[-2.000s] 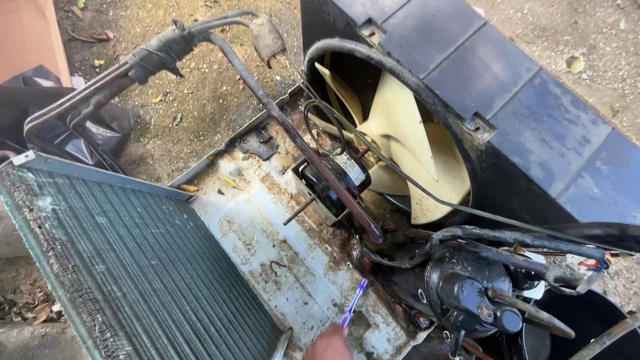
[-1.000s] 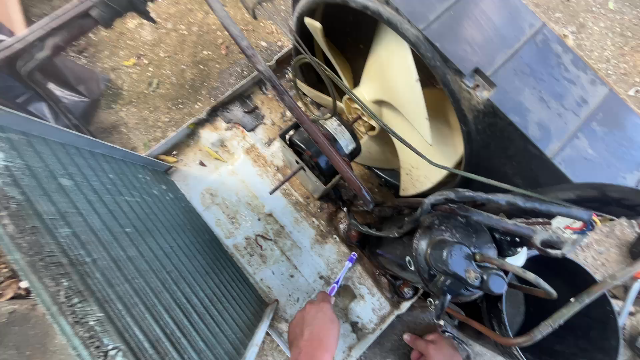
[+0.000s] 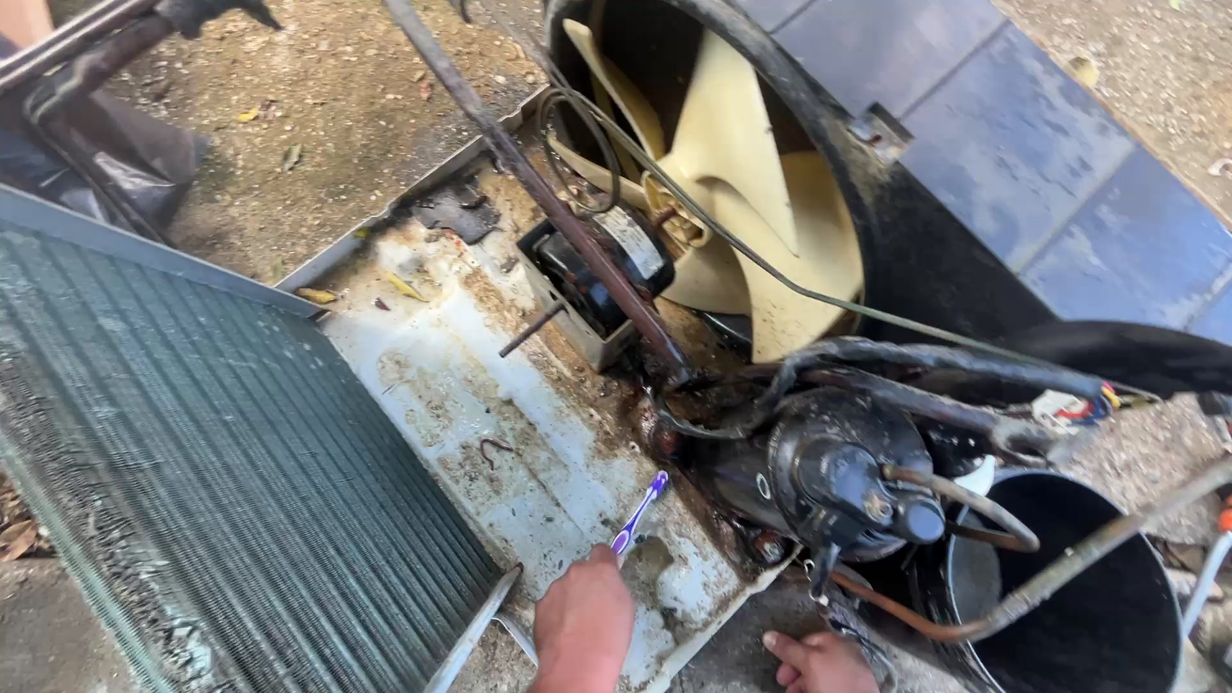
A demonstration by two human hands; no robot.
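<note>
My left hand (image 3: pixel 582 616) is closed around the handle of a purple and white toothbrush (image 3: pixel 640 515), its head over the stained metal base pan (image 3: pixel 510 462) of an outdoor air-conditioner unit. My right hand (image 3: pixel 823 664) is low in the view, partly cut off by the frame edge, beside the pan's corner and below the black compressor (image 3: pixel 847 472); nothing is plainly seen in its fingers. Behind the pan, a fan motor (image 3: pixel 597 265) with a shaft sits in a bracket. A cream plastic fan (image 3: pixel 731 154) lies in the black round shroud.
A finned condenser coil (image 3: pixel 221 462) stands at the left. A black bucket (image 3: pixel 1068 587) is at the lower right, with a copper pipe (image 3: pixel 1049 577) across it. A rusty tube (image 3: pixel 539 192) and a thin cable cross above the motor. Blue-grey panels (image 3: pixel 1030 144) lie upper right.
My right hand, not seen in the oldest frame, is now by the pan's corner. More of my left hand shows, with the toothbrush still in it. The view has moved.
</note>
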